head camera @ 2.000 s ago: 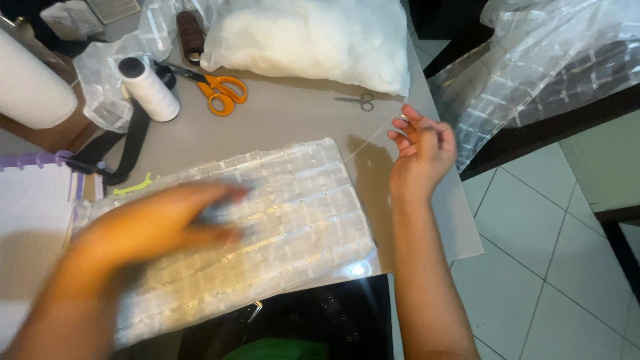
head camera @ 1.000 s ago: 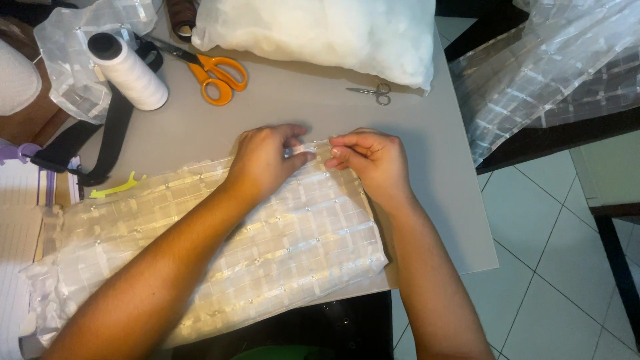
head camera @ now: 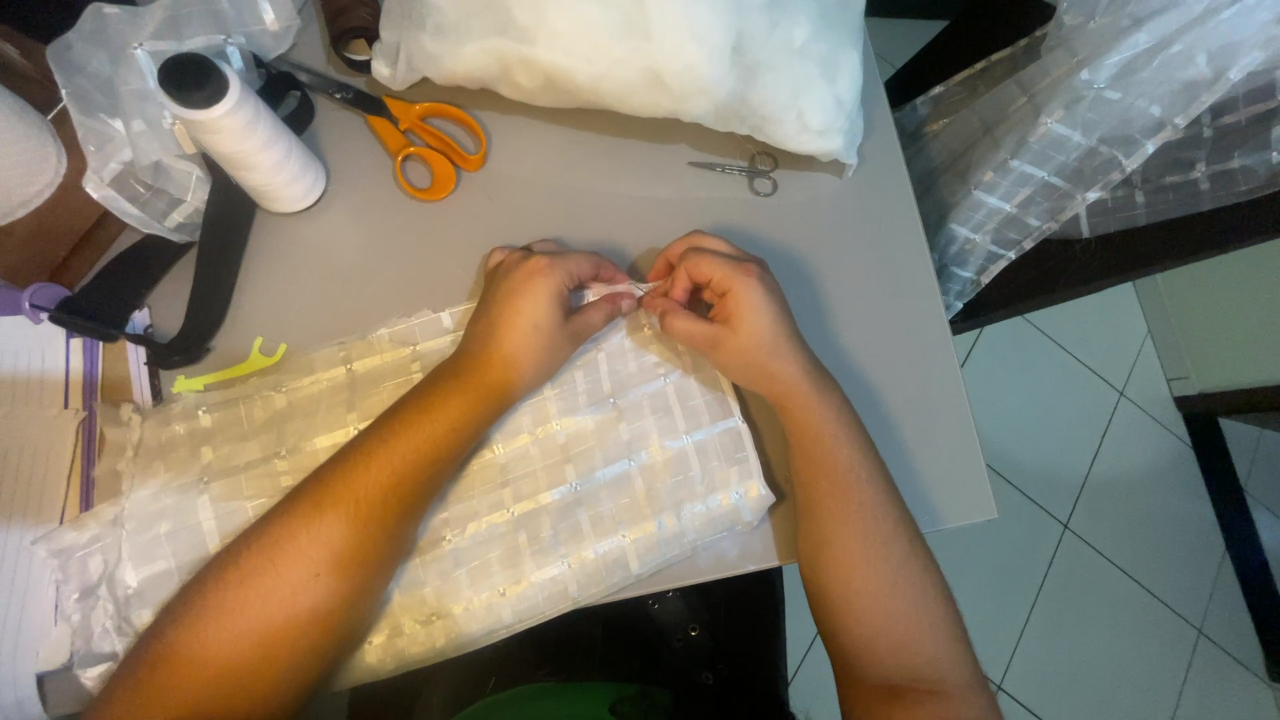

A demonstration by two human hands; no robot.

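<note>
A sheer white checked fabric piece [head camera: 590, 450] lies folded across the front of the grey table. At its far right corner my left hand [head camera: 540, 310] pinches the edge between thumb and fingers. My right hand [head camera: 725, 300] meets it there, fingertips closed at the same edge; a thin dark sliver, perhaps a needle, shows between the fingertips, too small to be sure. No thread is clearly visible. Beyond the hands lie small metal scissors [head camera: 745, 172] and orange-handled scissors [head camera: 430, 145]. A cone of white thread [head camera: 250, 140] lies tilted beside the larger scissors.
A stuffed white cushion [head camera: 630, 60] sits at the back. Left are a black strap [head camera: 215, 265], a yellow-green plastic piece [head camera: 232, 368], a brown spool [head camera: 350, 30] and an open notebook [head camera: 35, 480]. More sheer fabric [head camera: 1080, 150] hangs over a dark frame at right, beyond the table edge.
Two seconds ago my right hand was raised off the fabric with a thread stretching from it, and my left hand was blurred over the cloth. Both have since come together at the fabric's corner.
</note>
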